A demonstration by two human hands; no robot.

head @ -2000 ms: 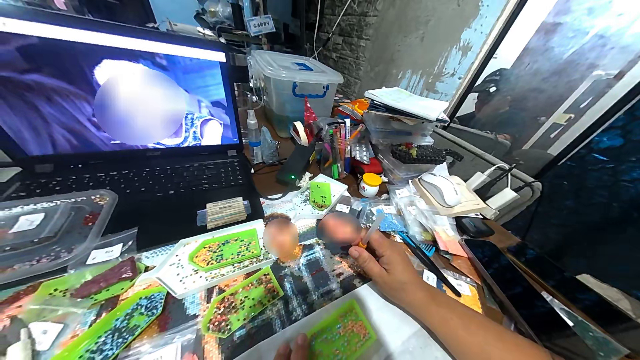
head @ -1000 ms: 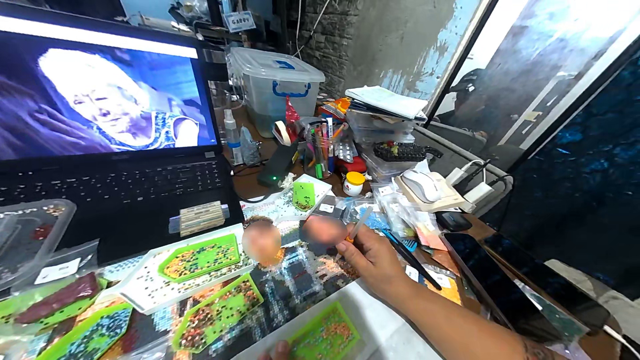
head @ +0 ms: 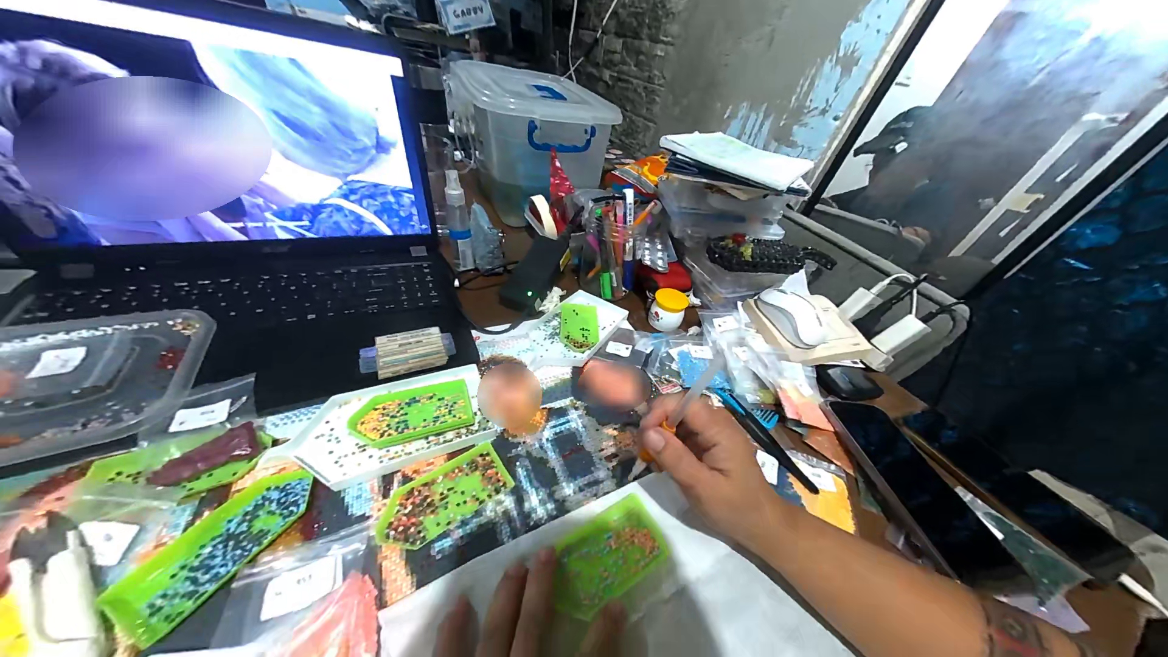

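My right hand (head: 698, 456) holds a diamond painting applicator pen (head: 692, 401) with an orange grip, its tip low over the diamond painting canvas (head: 566, 465). My left hand (head: 525, 607), fingers spread and partly cut off by the lower edge, lies on the white cover sheet (head: 748, 584) at a green bead tray (head: 613, 555) with orange beads; whether it grips the tray I cannot tell. Other green trays hold mixed beads (head: 447, 493), yellow and dark beads (head: 412, 412) on a white tray, and blue beads (head: 210, 552).
A black laptop (head: 228, 283) stands at the back left, a clear plastic container (head: 100, 374) before it. Behind the canvas are a pen holder (head: 607, 251), a yellow-lidded jar (head: 668, 310) and a lidded storage box (head: 538, 119). Bead bags (head: 698, 360), black tweezers (head: 766, 443) and a phone-like device (head: 903, 484) lie right.
The right hand with the pen has shifted slightly toward the white sheet's upper edge. More of the left hand's fingers show beside the green tray. The laptop picture has changed.
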